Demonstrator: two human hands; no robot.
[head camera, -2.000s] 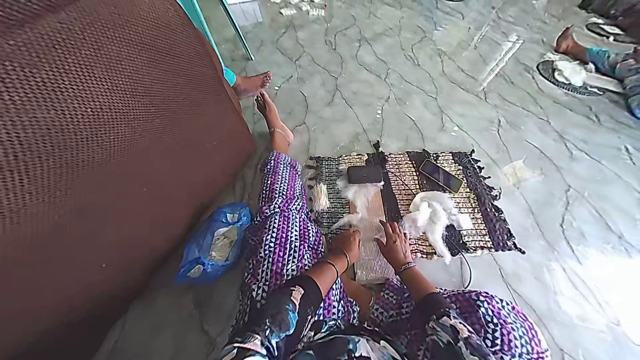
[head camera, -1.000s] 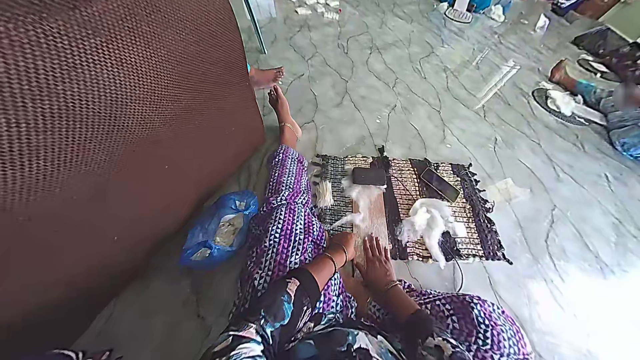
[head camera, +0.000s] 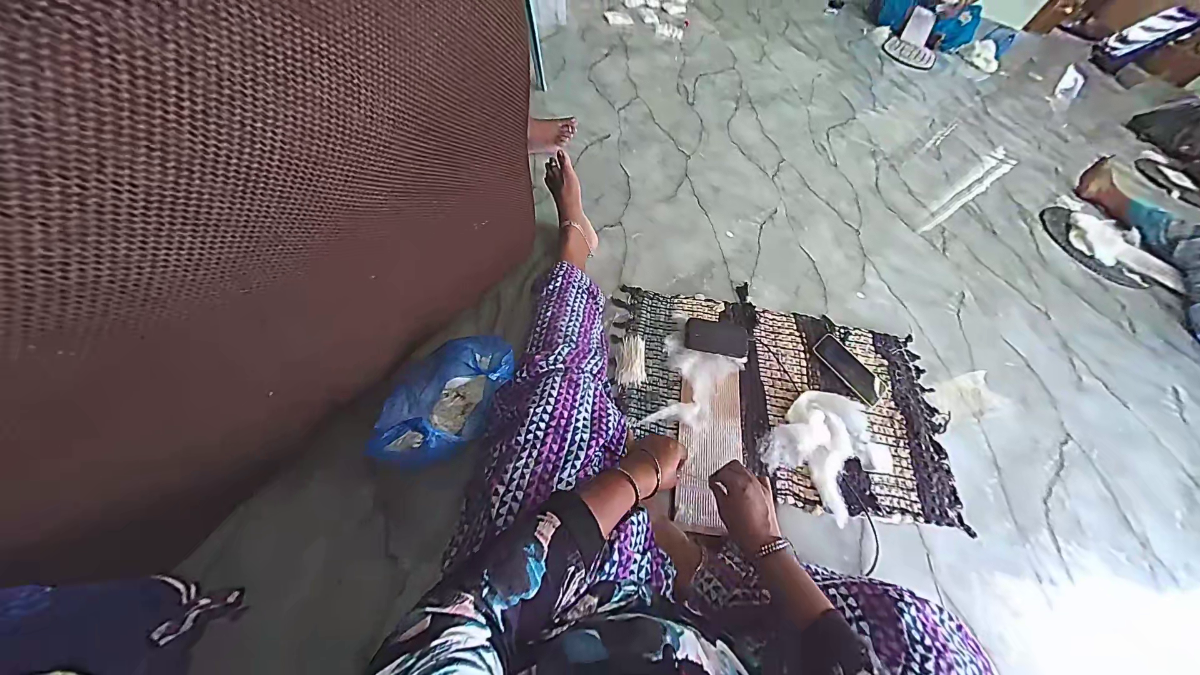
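A flat ribbed board (head camera: 710, 459) lies lengthwise on a woven fringed mat (head camera: 778, 347), its near end by my lap. At the board's left edge is my left hand (head camera: 659, 459), fingers curled; whether it holds anything does not show. My right hand (head camera: 743, 502) is bent over the board's right edge, its fingertips hidden. Thin white cotton fluff (head camera: 698, 375) covers the board's far part, against a black box-like object (head camera: 716, 337). A larger heap of white cotton (head camera: 820, 436) rests on the mat right of my right hand. A small bundle of pale sticks (head camera: 631, 361) lies at the mat's left.
A smartphone (head camera: 847, 368) lies on the mat, and a dark cable (head camera: 876, 544) runs off its near edge. Left of my leg sits a blue plastic bag (head camera: 445, 398); a large brown textured surface (head camera: 281, 234) rises beyond. Another person's foot (head camera: 1104, 187) is at far right.
My right hand, laid flat over the board with fingers extended a second ago, is now bent at the board's right edge. The two hands are farther apart.
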